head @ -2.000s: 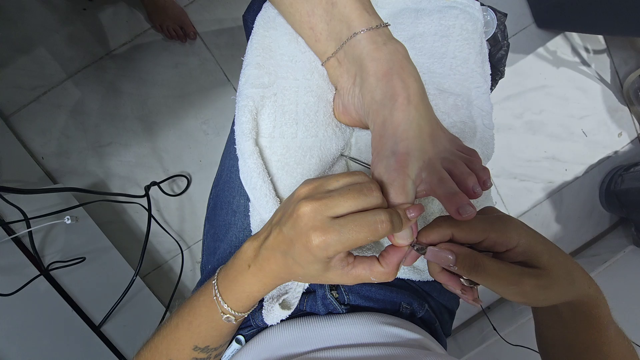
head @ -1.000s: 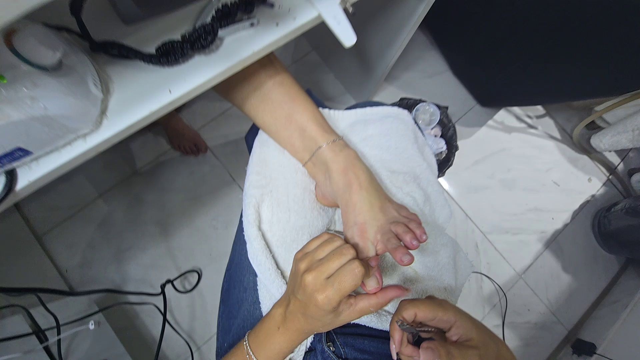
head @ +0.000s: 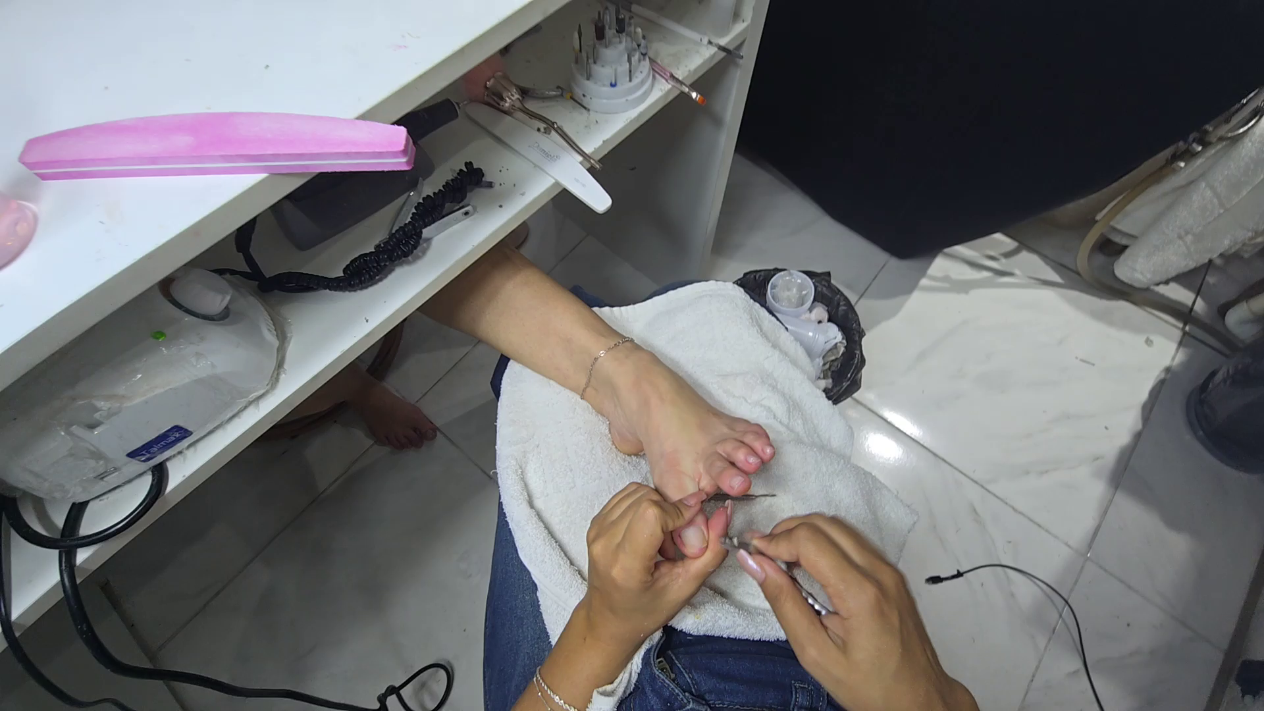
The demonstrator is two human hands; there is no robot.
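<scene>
Another person's bare foot (head: pixel 681 425), with a thin chain anklet (head: pixel 600 365), rests on a white towel (head: pixel 553 474) over my lap. My left hand (head: pixel 647 553) grips its big toe (head: pixel 693 535) between thumb and fingers. From the right, my right hand (head: pixel 839 592) holds a small metal cuticle nipper (head: pixel 805 588), its tip beside the big toenail. The nipper is partly hidden by my fingers. A thin dark tool (head: pixel 741 497) lies on the towel just beyond the big toe.
A white desk (head: pixel 247 59) carries a pink nail buffer (head: pixel 217 146). Its lower shelf holds a white nail file (head: pixel 543 158), a drill bit holder (head: pixel 612 74) and a coiled black cord (head: pixel 395 242). Beyond the towel stands a black-lined bin (head: pixel 847 355); a thin cable (head: pixel 1047 583) lies on the floor.
One second ago my right hand was apart from the foot, low at the right; now it is at the big toe with the nipper. The view has shifted, showing more of the desk.
</scene>
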